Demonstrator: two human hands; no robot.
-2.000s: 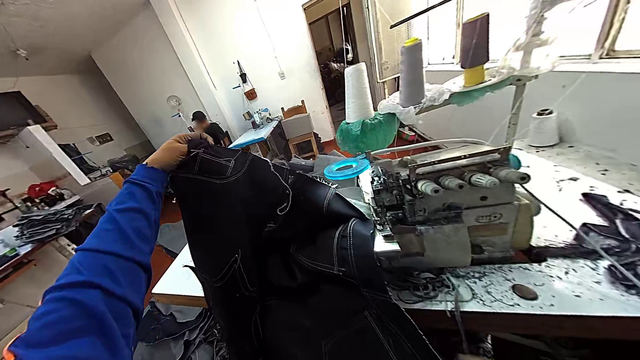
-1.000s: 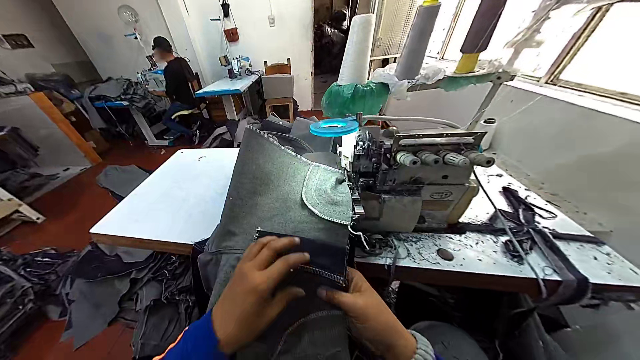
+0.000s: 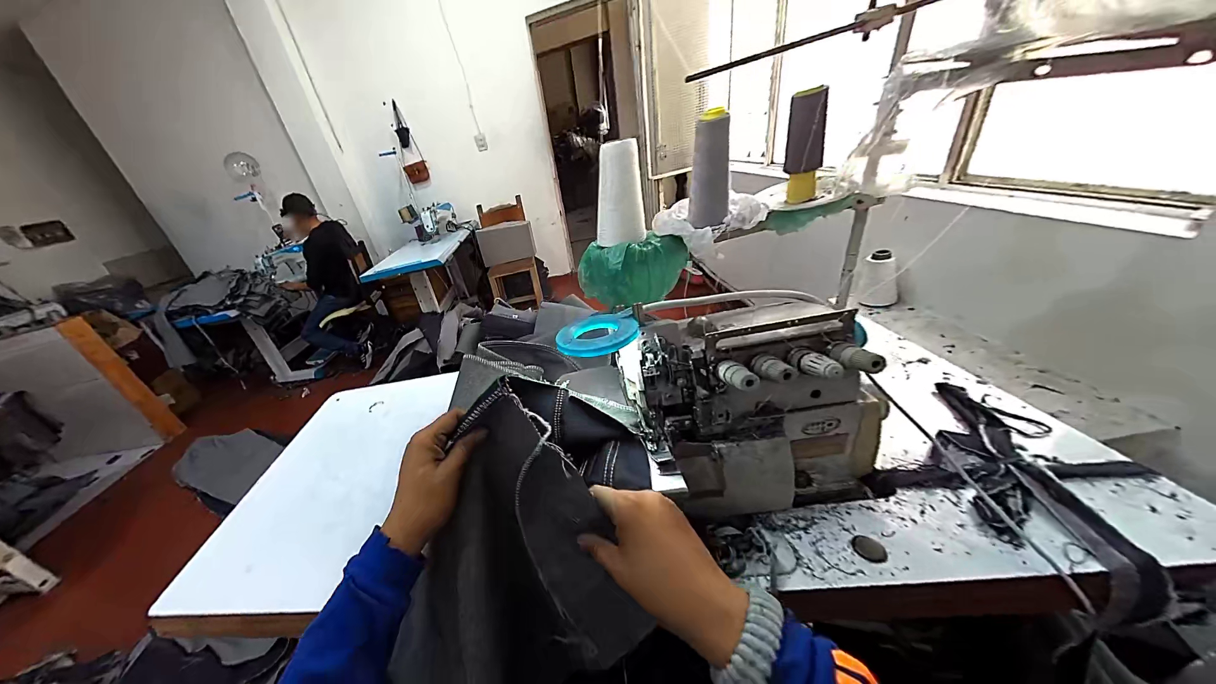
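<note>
A dark denim garment piece [image 3: 541, 532] with pale stitched seams hangs between my hands, left of the overlock sewing machine [image 3: 788, 408]. My left hand [image 3: 432, 475] pinches its upper left edge. Lower and nearer the machine, my right hand [image 3: 665, 560] grips the right side of the cloth, thumb on top. Part of the fabric, its lighter inner side showing, lies beside the presser foot [image 3: 665, 461]; whether it is under the foot I cannot tell. A blue ring [image 3: 597, 335] sits at the machine's left top. The lower end of the garment runs out of view.
Thread cones, one white [image 3: 620, 195], stand behind the machine. Dark fabric strips [image 3: 1054, 503] and lint lie on the white table [image 3: 313, 494]. Fabric pieces [image 3: 228, 465] are on the red floor. A person in black [image 3: 331, 261] sits at another sewing table at the back left.
Both hands were low on the grey cloth a second ago; now they hold a dark seamed part of it up, my left hand higher. The view has shifted.
</note>
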